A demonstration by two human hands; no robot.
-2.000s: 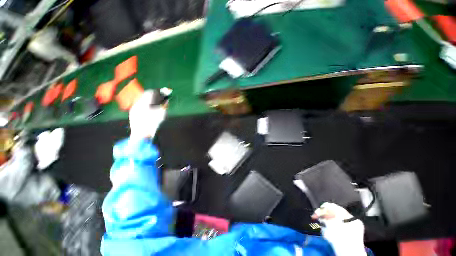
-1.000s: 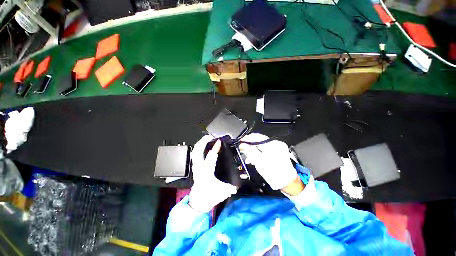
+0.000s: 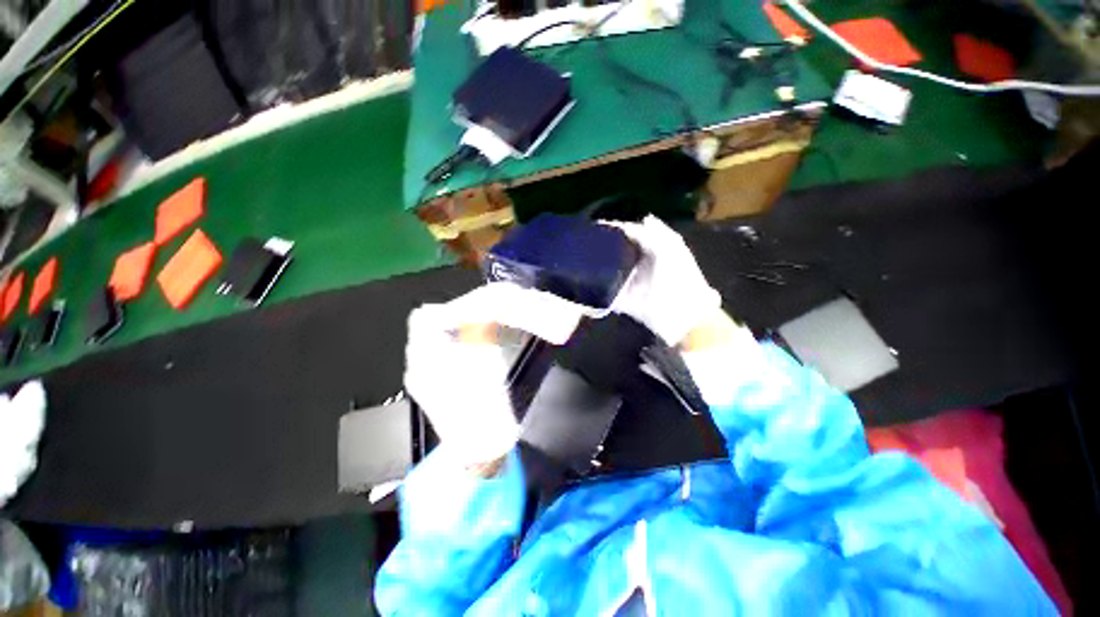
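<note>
A flat dark square unit is held up above the black belt, just in front of the raised green bench. My left hand, in a white glove, grips its near left edge. My right hand, also gloved, grips its right side. The fingertips are partly hidden by the unit. Below my hands a dark grey unit lies on the belt, partly behind my left hand. A grey unit lies to the left, and another grey unit to the right.
The raised bench carries a dark unit and cables. Orange pads and small dark units lie on the green worktop at left. A white device is at upper right. A pink-red bag is at lower right. Another person's white glove shows at far left.
Both hands have risen from low over the belt and now hold a dark unit between them. The camera view has turned and shifted. The unit on the raised bench is still there.
</note>
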